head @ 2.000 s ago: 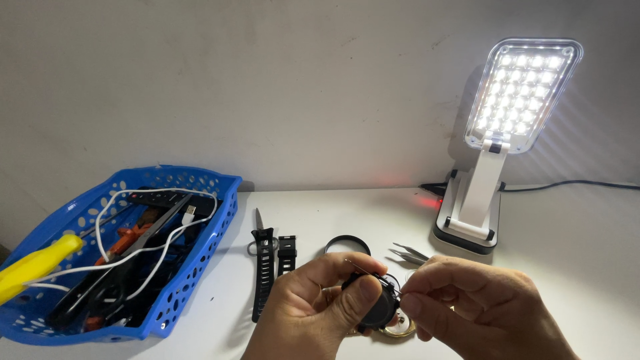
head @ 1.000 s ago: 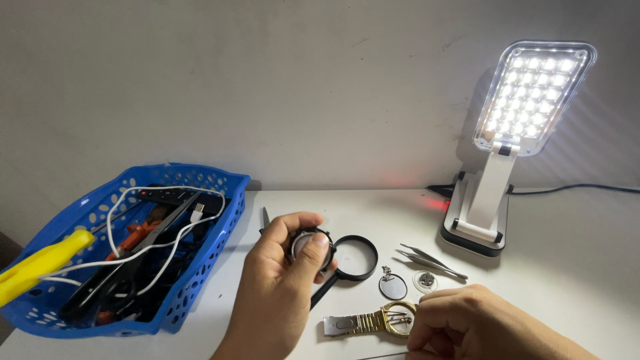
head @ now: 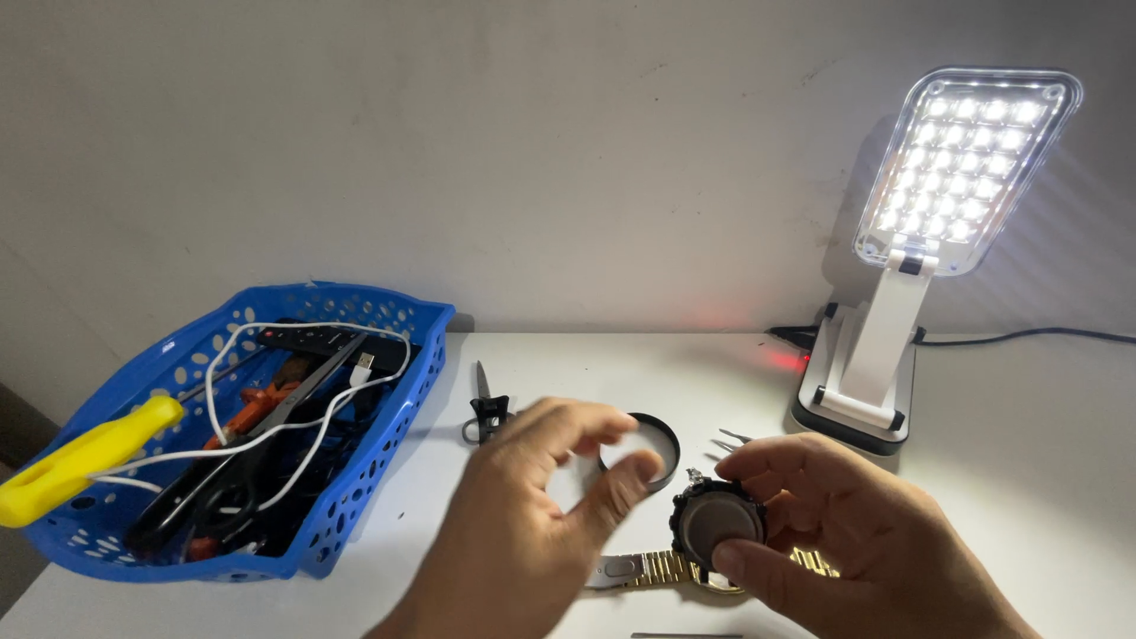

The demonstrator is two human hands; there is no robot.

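Note:
My right hand [head: 852, 541] grips a round black watch case [head: 721, 524] between thumb and fingers, its flat grey face toward me. To its left, my left hand [head: 541, 506] is raised with thumb and fingers apart and nothing between them. Just beyond the left fingertips lies a black-rimmed magnifying glass [head: 672, 453]. Under the watch case is a gold-toned metal watch bracelet [head: 661, 568], partly hidden by the right hand. The tips of metal tweezers [head: 729, 441] show behind the right fingers. A thin metal rod [head: 686, 635] lies at the bottom edge.
A blue plastic basket [head: 368, 488] at left holds scissors, a remote control, a white USB cable and a yellow-handled tool [head: 89, 457]. A lit LED lamp [head: 887, 355] stands at right, its black cable [head: 1021, 335] along the wall. A pointed blade [head: 482, 380] and black strap [head: 489, 417] lie behind the left hand.
The watch case was in my left hand one second ago and is now in my right. My left hand has let go of it and its fingers have spread.

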